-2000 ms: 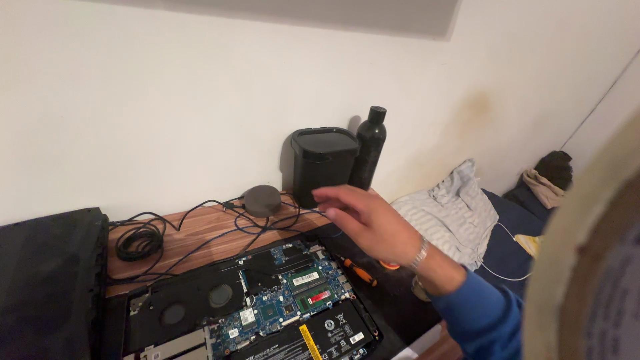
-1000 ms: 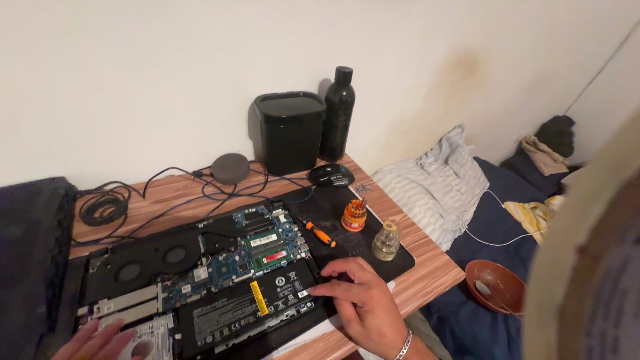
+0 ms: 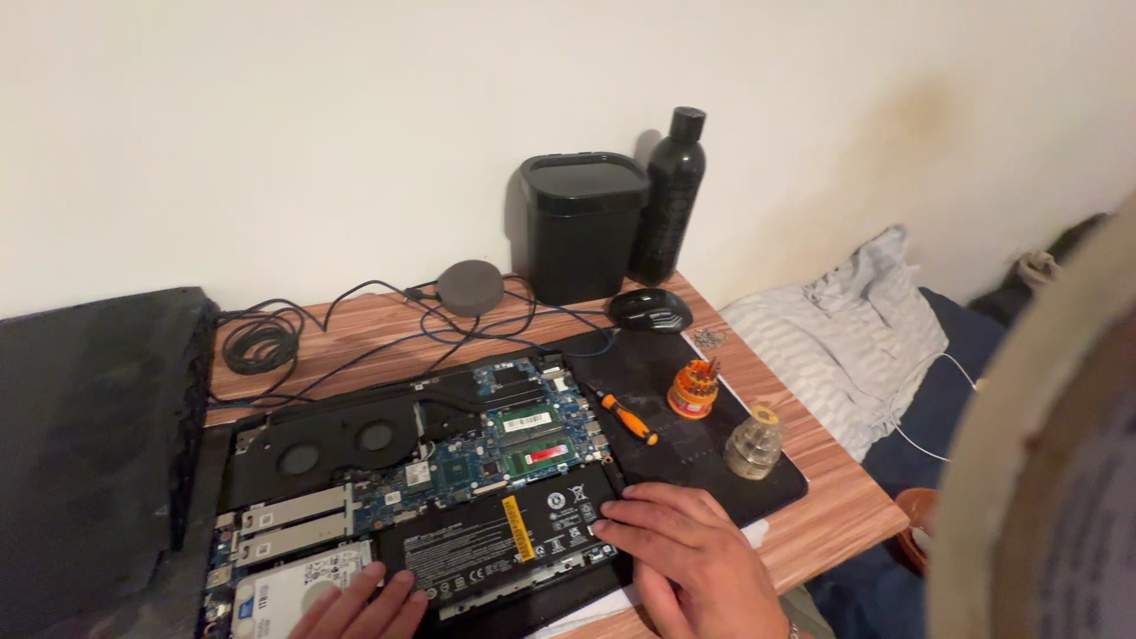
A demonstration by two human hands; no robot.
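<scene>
An opened laptop base lies on the desk, its circuit board (image 3: 453, 475), two green memory modules (image 3: 539, 454), black battery (image 3: 479, 546) and cooling fans (image 3: 337, 448) exposed. My left hand (image 3: 368, 608) lies with fingers apart over the hard drive (image 3: 284, 595) and the battery's left edge. My right hand (image 3: 697, 559) rests its fingertips on the battery's right end and the laptop's edge, holding nothing. An orange-handled screwdriver (image 3: 630, 420) lies right of the board. Beyond it stand an orange bit holder (image 3: 693, 389) with bits and a clear domed cap (image 3: 754, 444).
Behind are coiled cables (image 3: 262, 342), a round grey device (image 3: 470, 287), a black bin (image 3: 586, 226), a black bottle (image 3: 672, 200) and a mouse (image 3: 650, 311). Small screws (image 3: 709, 337) lie by the mouse pad (image 3: 701, 479). A dark panel (image 3: 89, 444) stands left. A blurred round object (image 3: 1047, 444) blocks the right foreground.
My right hand came down from above the desk to the battery's right end. My left hand has come into view and moved right, from the drive toward the battery.
</scene>
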